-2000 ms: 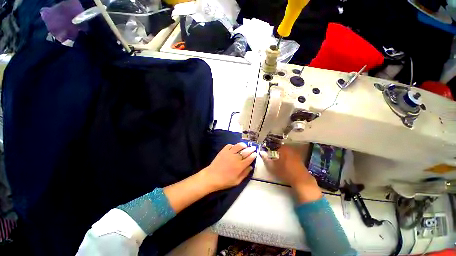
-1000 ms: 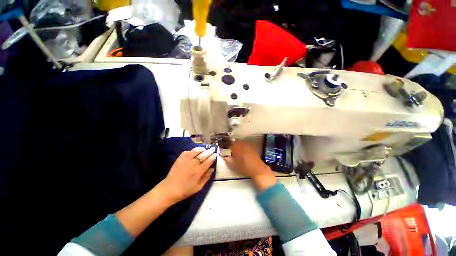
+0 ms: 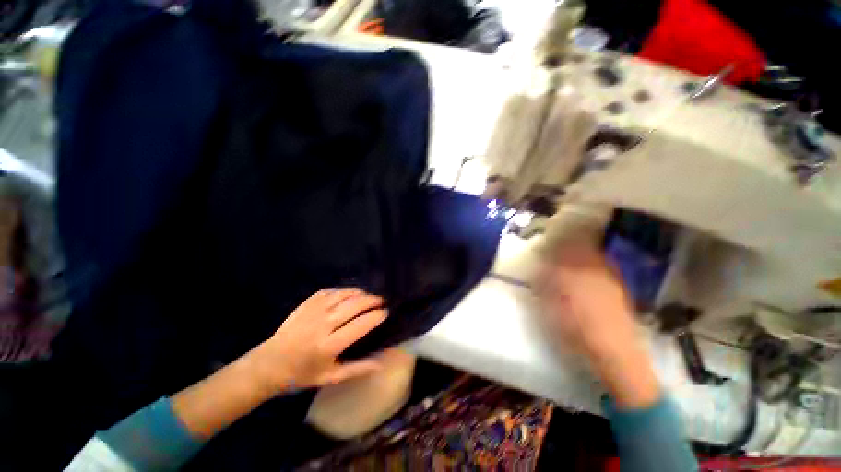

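Observation:
A large navy garment (image 3: 304, 166) lies over the left of the sewing table and hangs over its front edge. Its right end reaches under the cream machine's needle area (image 3: 521, 207), which is blurred. My left hand (image 3: 337, 336) is on the garment's front edge, fingers over the cloth and thumb apart; whether it grips the cloth is not clear. My right hand (image 3: 581, 286) is strongly blurred, over the table just right of and below the needle area. Its fingers cannot be made out, nor whether it holds anything.
The machine arm (image 3: 710, 184) runs to the right. A phone (image 3: 641, 253) lies beneath it, with a black part (image 3: 696, 355) on the table nearby. A red cloth (image 3: 701, 41) is behind the machine. A patterned cloth (image 3: 461, 424) shows below the table edge (image 3: 489, 361).
My left hand has left the needle area and moved down and left along the garment. My right hand has drawn a little away from the needle. The camera view has shifted.

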